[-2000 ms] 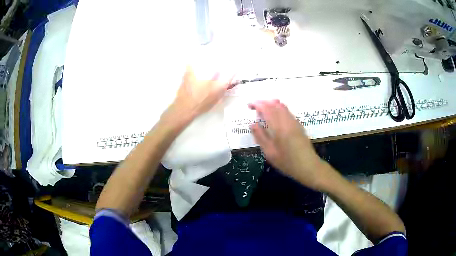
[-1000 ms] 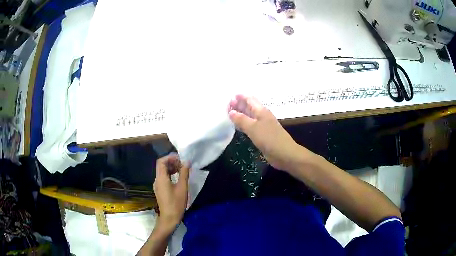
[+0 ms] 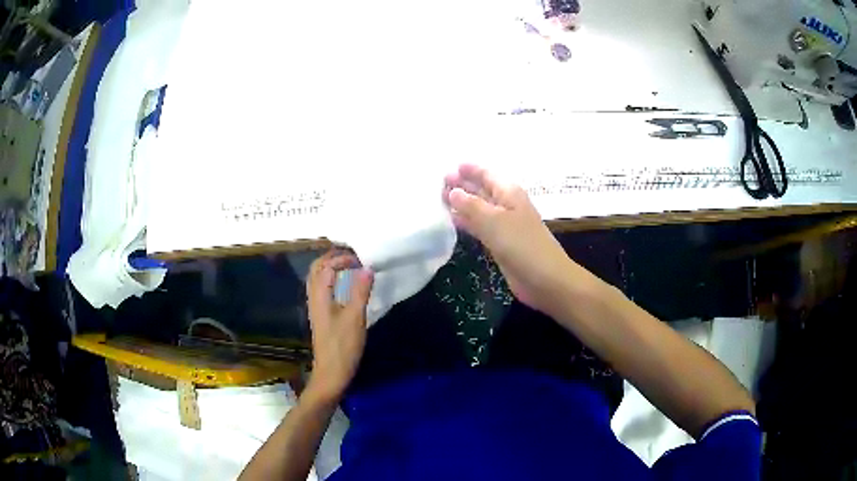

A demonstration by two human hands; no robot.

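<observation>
A white fabric piece hangs over the table's front edge at the centre, its upper part blending into the bright white table. My left hand holds its lower left part between thumb and fingers, below the edge. My right hand holds its right edge with thumb and fingertips, at the table edge. The black tailor's shears lie at the right of the table. The flat grey thread snips lie left of them.
The white sewing machine stands at upper right, with small dark needle parts at top centre. White cloth hangs at the table's left edge. A yellow-framed rack with white bundles is at lower left.
Since two seconds ago, both hands have closed on the fabric, and my left hand has come down below the table edge. Over the last second, my left hand has risen slightly with the fabric.
</observation>
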